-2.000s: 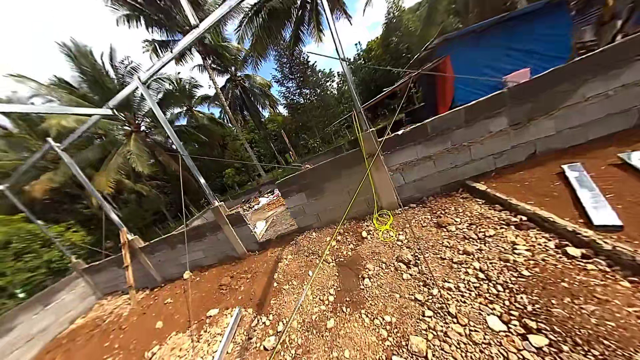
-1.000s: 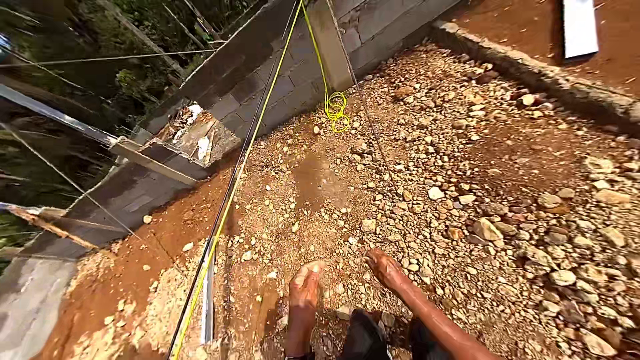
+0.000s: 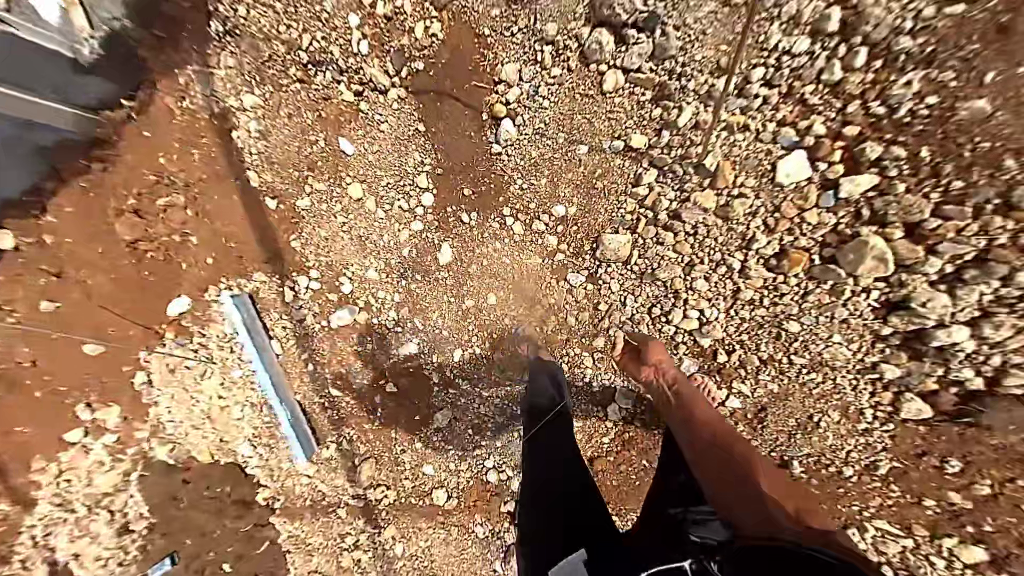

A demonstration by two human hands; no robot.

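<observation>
My right hand (image 3: pixel 642 356) hangs over the stony ground in front of my right leg, its fingers curled; whether it holds something thin cannot be made out. My left hand is out of the frame. Below are my legs in dark trousers (image 3: pixel 564 472), with one bare foot (image 3: pixel 706 389) partly showing beside my right wrist. My other foot is blurred among the stones. To the left a metal channel (image 3: pixel 272 380) lies aslant on the gravel.
Loose stones and gravel (image 3: pixel 864 256) cover the ground on the right. Red soil (image 3: pixel 152 232) spreads to the left. Part of a grey wall (image 3: pixel 48 152) shows at the upper left. A thin line (image 3: pixel 104 342) crosses the soil at the left.
The view has tilted down to the ground. My left hand, seen a second ago beside my right, has left the frame. The yellow line and its coil are out of view.
</observation>
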